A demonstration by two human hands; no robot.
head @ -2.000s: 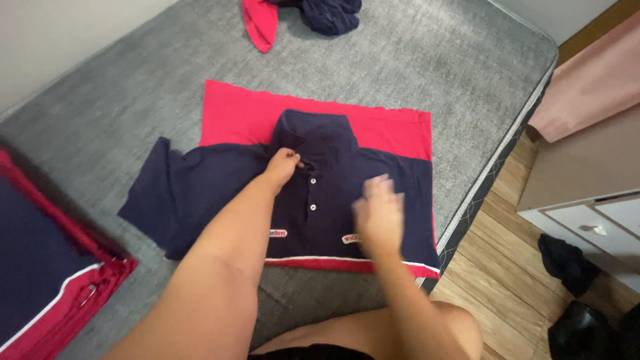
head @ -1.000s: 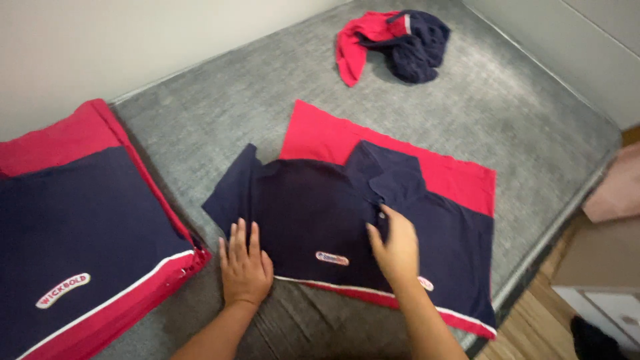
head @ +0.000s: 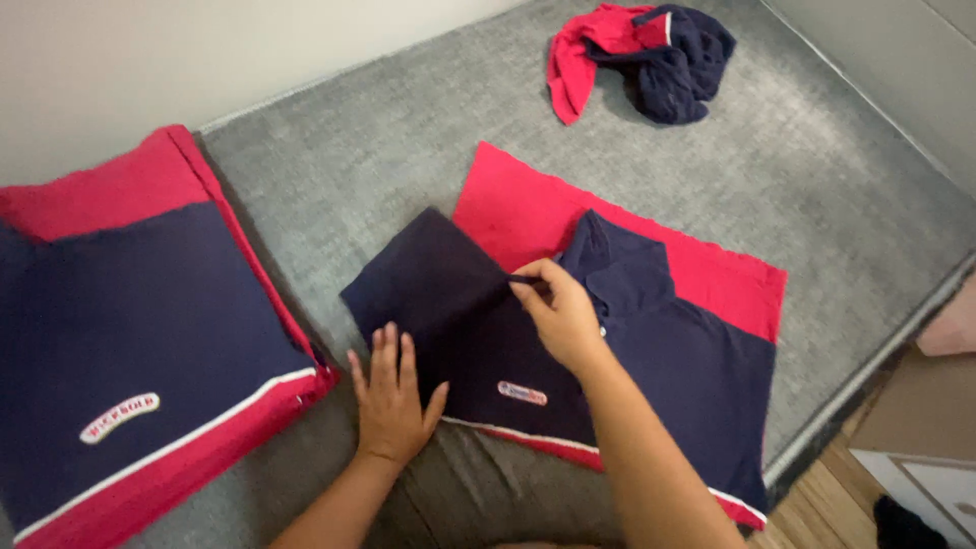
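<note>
A navy and red polo shirt lies partly folded on the grey mattress, its collar toward the far side and a small patch on its chest. My right hand pinches the shirt's navy cloth between thumb and fingertips, just left of the collar. Flat beside the shirt's left edge, my left hand rests with spread fingers, its fingertips on the navy sleeve. The red lower part of the shirt shows beyond the collar.
Folded navy and red shirts lie in a stack at the left. A crumpled navy and red garment sits on the far part of the mattress. Walls border it behind and at the right. A white drawer unit stands at the lower right.
My left hand has gone from the collar to the shirt's left edge. My right hand has moved from the chest and button area to the cloth left of the collar. The view has shifted left.
</note>
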